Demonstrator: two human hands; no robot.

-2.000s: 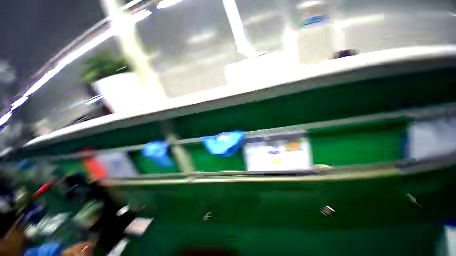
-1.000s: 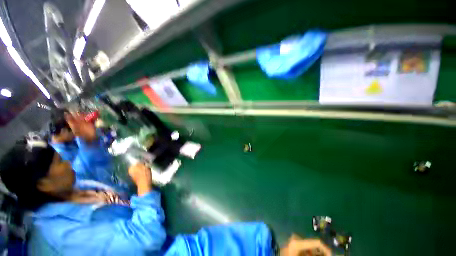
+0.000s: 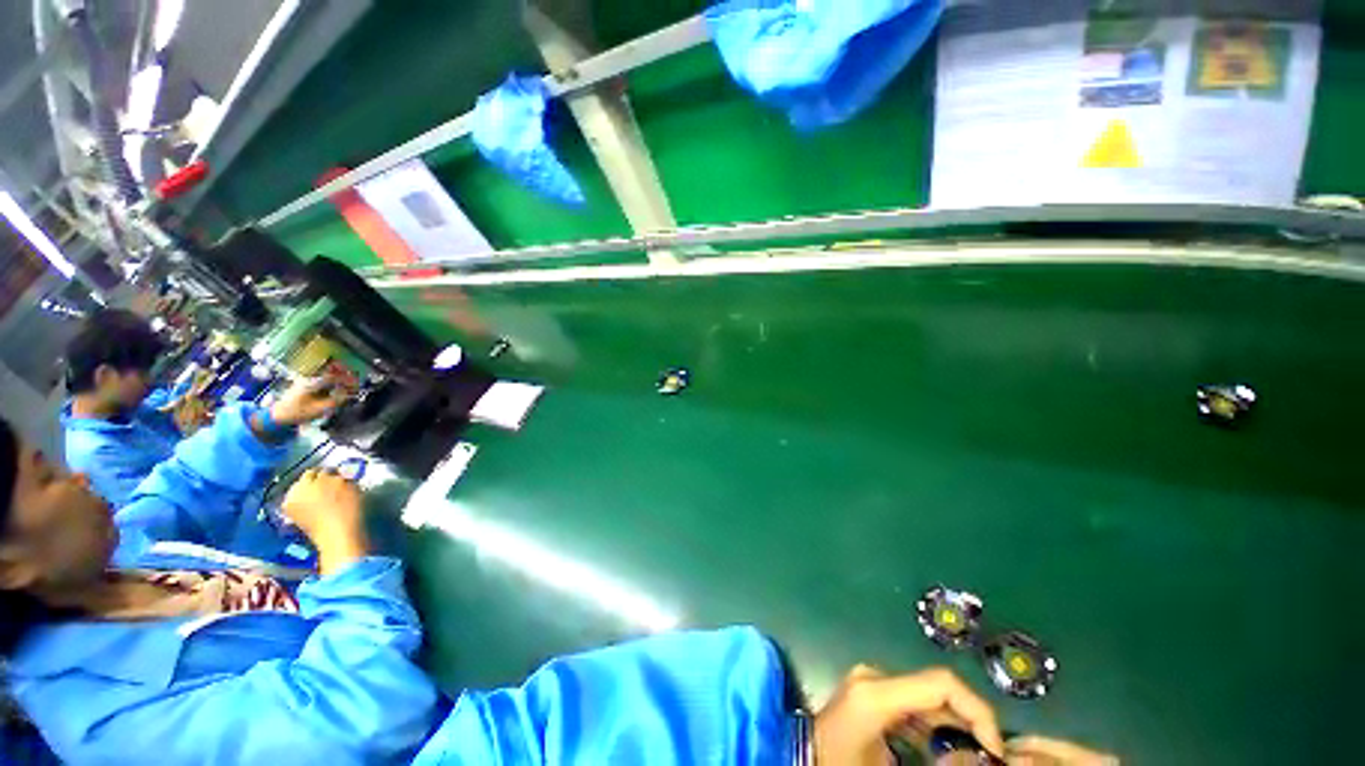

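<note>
My left hand [image 3: 898, 709], in a blue sleeve with a thin wristband, is at the bottom edge, its fingers curled around a dark round module [image 3: 958, 744]. The module is partly hidden by the fingers and cut by the edge. Only some fingers of my right hand [image 3: 1055, 751] show, close to the module's right side; their grip is unclear. Two black round modules with yellow centres lie side by side just beyond my hands, one at the left [image 3: 949, 615] and one at the right [image 3: 1021, 665].
More modules lie on the green belt, one at the right [image 3: 1225, 403] and one mid-left [image 3: 674, 382]. A pale plate [image 3: 506, 404] and black fixture [image 3: 374, 344] are at left. Two people in blue sit there. Behind are a rail [image 3: 838, 255], blue cloths [image 3: 823, 57] and a sheet [image 3: 1123, 120].
The view has swung left and down from the hall and back panel to the bench, and is sharper. My left hand and sleeve came into view, then fingers of my right hand.
</note>
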